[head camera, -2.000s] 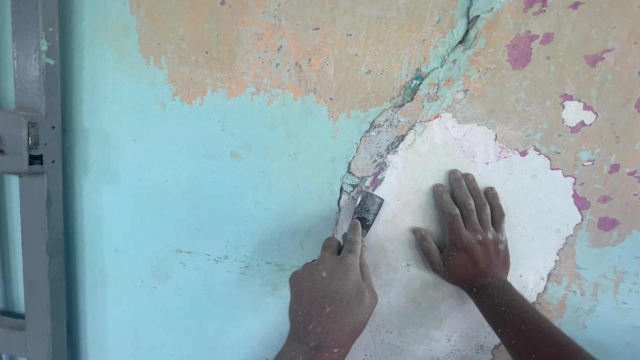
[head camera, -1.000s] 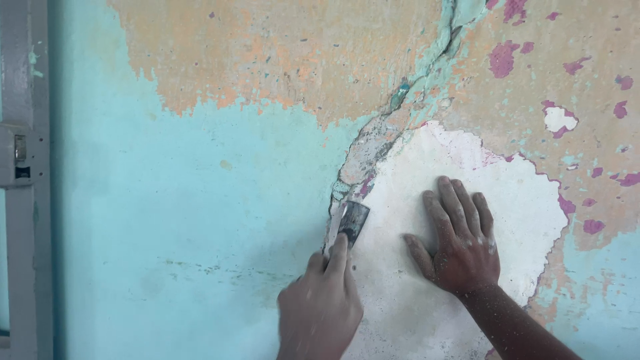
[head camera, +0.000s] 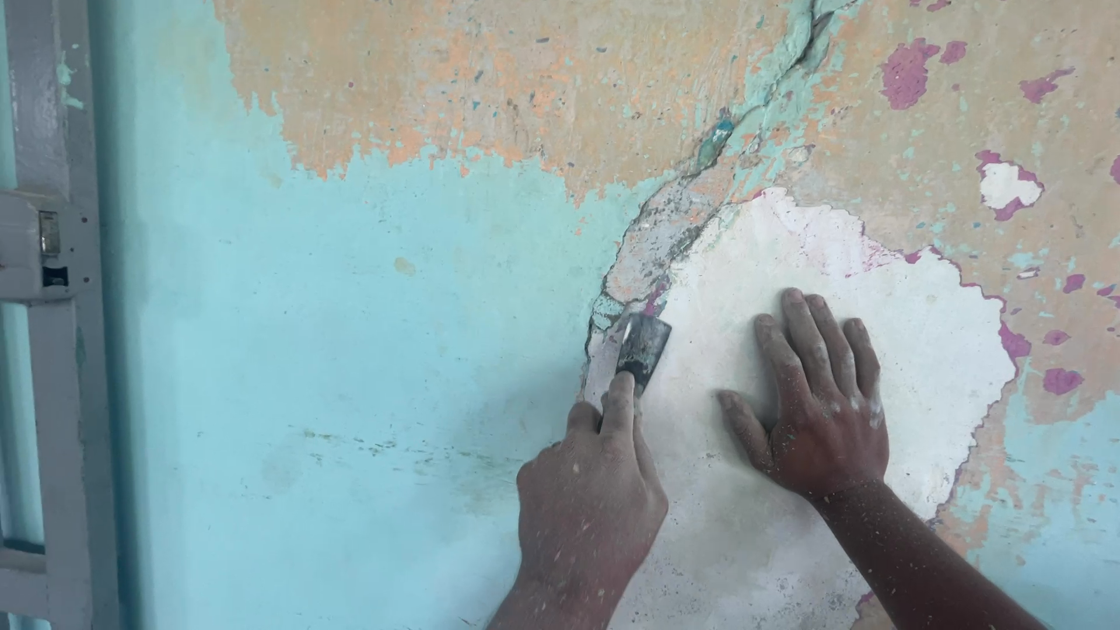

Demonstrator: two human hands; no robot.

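My left hand is closed around a scraper, its index finger stretched along the metal blade. The blade lies against the wall at the left edge of a bare white patch, just below a strip of exposed grey plaster. The handle is hidden in the hand. My right hand rests on the white patch with its fingers spread, holding nothing. Fine pale dust covers both hands. A crack runs from the top of the wall down toward the blade.
Turquoise paint covers the wall to the left, with a worn beige and orange area above. Purple spots dot the upper right. A grey metal frame with a latch stands at the far left edge.
The scraper and my left hand shifted slightly down along the patch's edge between the two earlier frames. My right hand stays on the white patch. The view has shifted a little.
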